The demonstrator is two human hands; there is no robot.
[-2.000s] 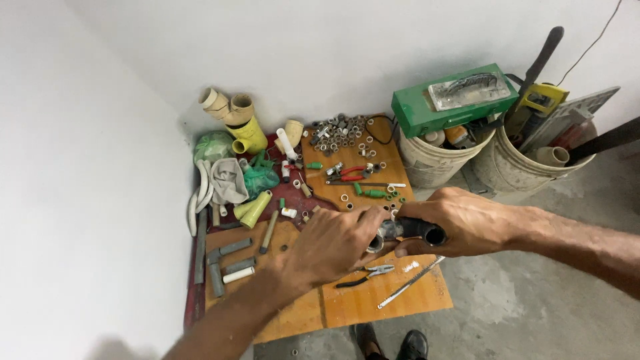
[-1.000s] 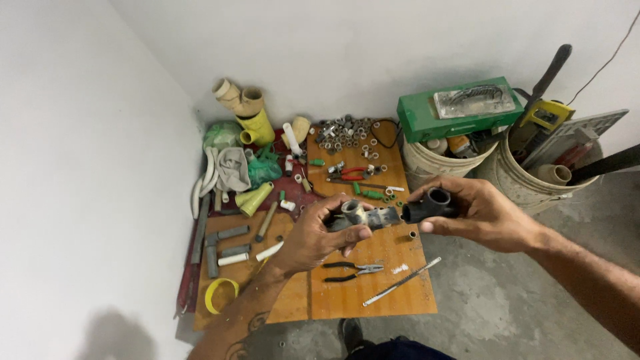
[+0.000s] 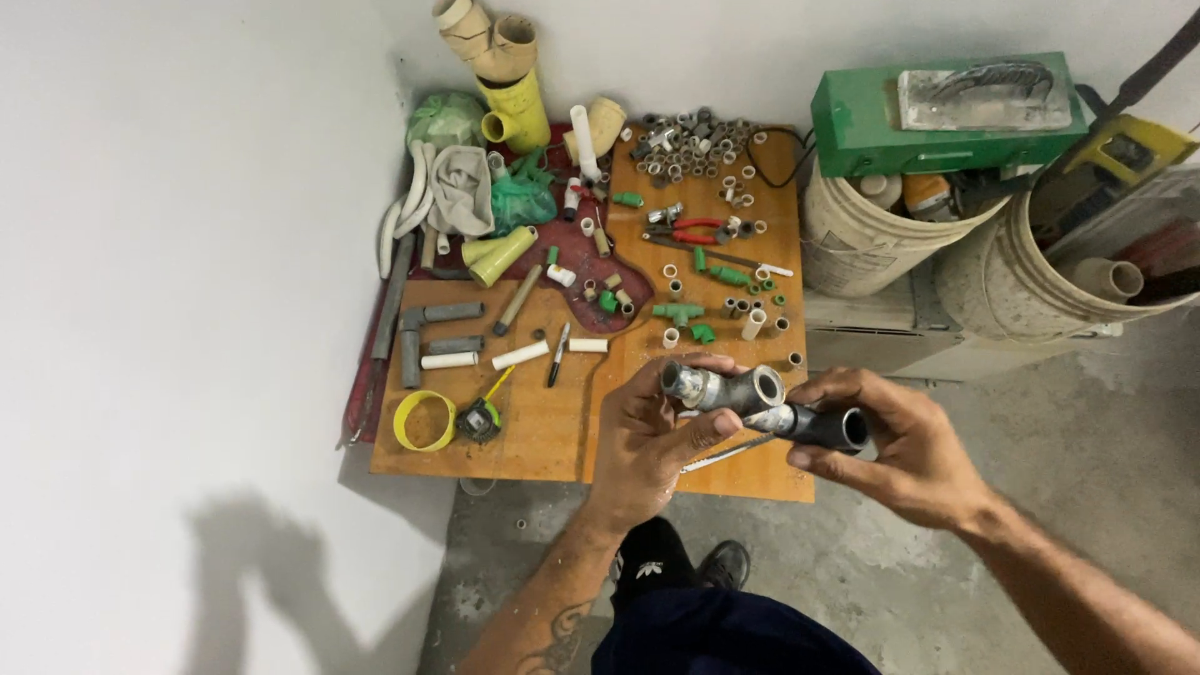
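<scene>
My left hand (image 3: 647,441) grips a dark pipe tee fitting (image 3: 736,389) smeared with whitish residue, its round opening facing up and right. My right hand (image 3: 891,445) is closed on a black pipe fitting (image 3: 816,425) with an open socket at its right end. A short smeared stub (image 3: 771,419) points left from the black fitting, beside the lower right of the tee. The two pieces overlap in view; whether they touch, I cannot tell. Both are held above the front of the wooden table (image 3: 544,431). Behind them a hacksaw blade (image 3: 727,454) lies partly hidden.
Grey pipe pieces (image 3: 455,312), a tape measure (image 3: 479,419), a yellow ring (image 3: 424,420), a marker (image 3: 558,356), red-handled pliers (image 3: 696,231) and green fittings (image 3: 678,314) lie on the table. Right of it stand buckets (image 3: 867,239), one under a green toolbox (image 3: 947,141).
The two fittings, in line end to end a second ago, are now offset, one beside the other. Both hands still hold them. The black-handled pliers seen earlier are now hidden behind my hands.
</scene>
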